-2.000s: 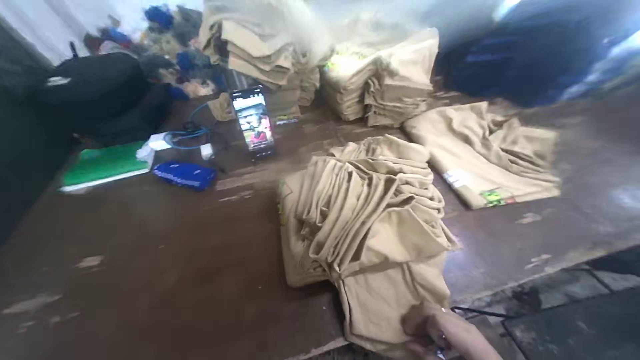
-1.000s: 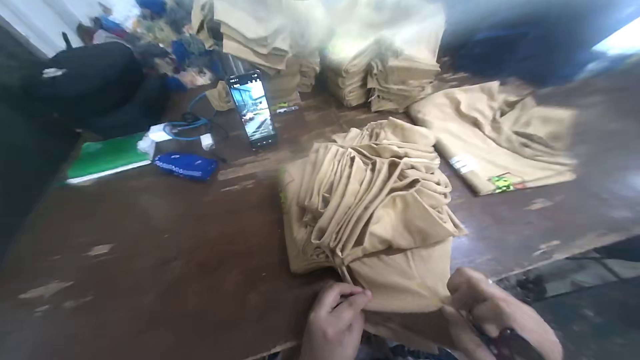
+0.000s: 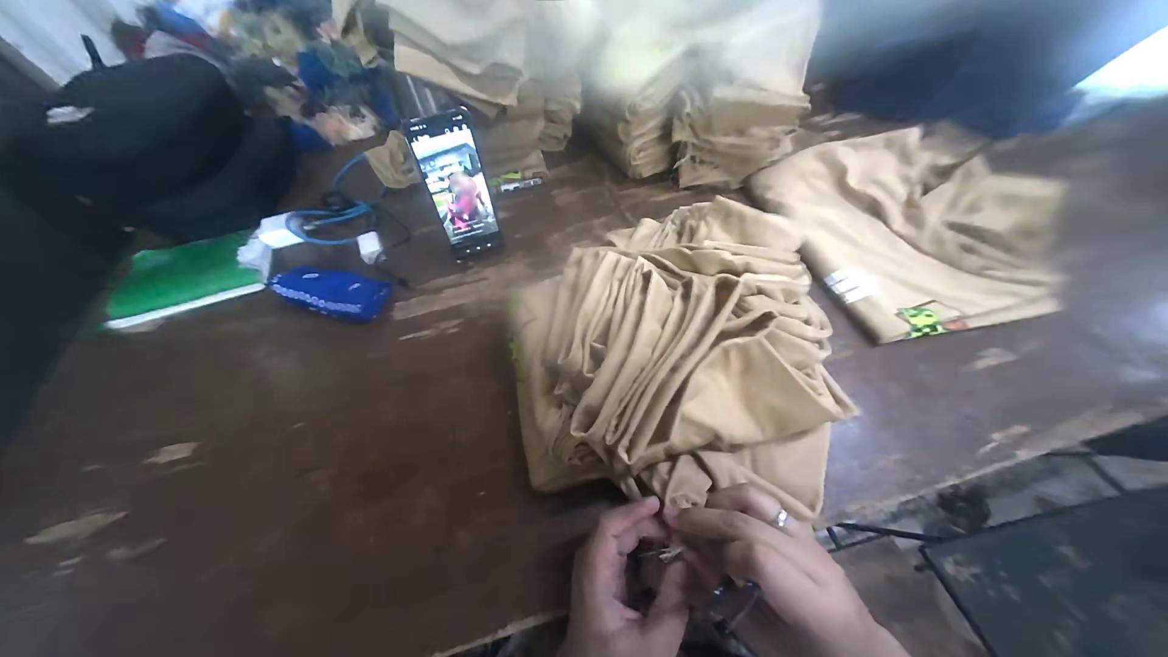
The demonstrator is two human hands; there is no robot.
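A heap of loosely folded tan cloth pieces [image 3: 693, 356] lies at the front middle of the brown table. At its near edge, my left hand [image 3: 630, 575] pinches a bit of the fabric between thumb and fingers. My right hand [image 3: 766, 557], with a ring on one finger, meets it from the right and also grips the bunched cloth. Something small and dark, perhaps a thread cutter, shows under the right palm, too blurred to name. To the right of the heap is a folded tan garment [image 3: 903, 237] with a bright green print.
Stacks of tan cloth [image 3: 693, 100] stand at the back. A lit smartphone [image 3: 456, 182] leans upright before them. At the left are a blue pouch [image 3: 330, 294], a green packet [image 3: 182, 278], a white charger with blue cable [image 3: 278, 231] and a black hat [image 3: 146, 128]. The table's near edge [image 3: 511, 630] runs below.
My left hand, not visible two seconds ago, came in at the near edge. My right hand has moved left, and both hands are now together at the cloth, which is bunched there.
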